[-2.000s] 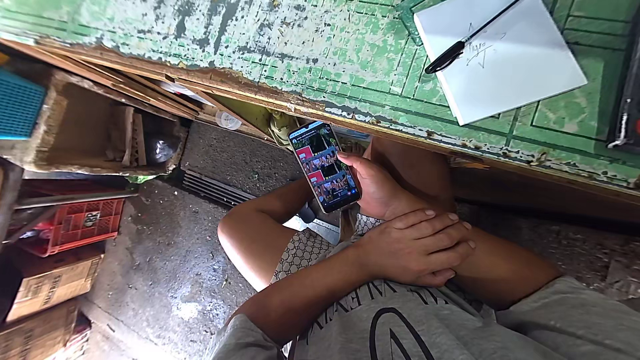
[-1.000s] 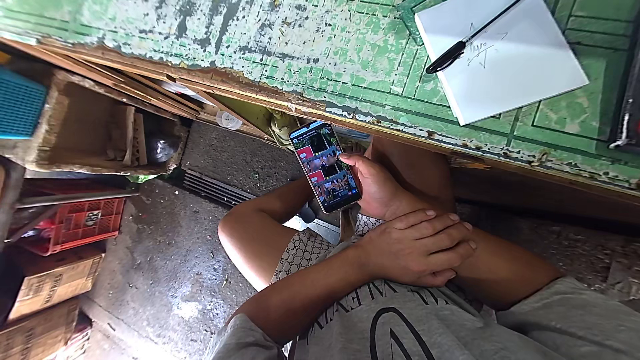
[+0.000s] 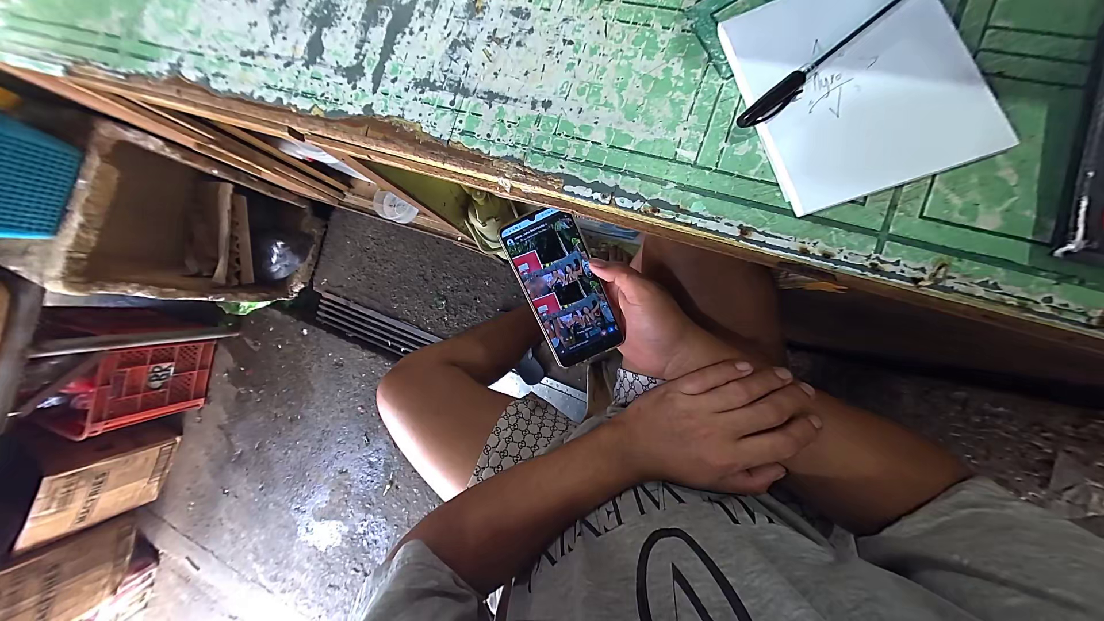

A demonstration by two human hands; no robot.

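Observation:
My right hand holds a smartphone from its right side, with the thumb over the edge of the lit screen, which displays several pictures. The phone is tilted, its top near the worn front edge of the green table. My left hand lies palm down across my right forearm near the wrist, fingers slightly apart, holding no object. Above and to the right, a black capped pen lies across a white pad of paper bearing some handwriting, on the green table.
My bent legs are under the table's edge. At left stand an open worn box, a blue plastic basket, a red plastic crate and cardboard boxes. A floor grate lies beside my knee. A dark object is at the table's right.

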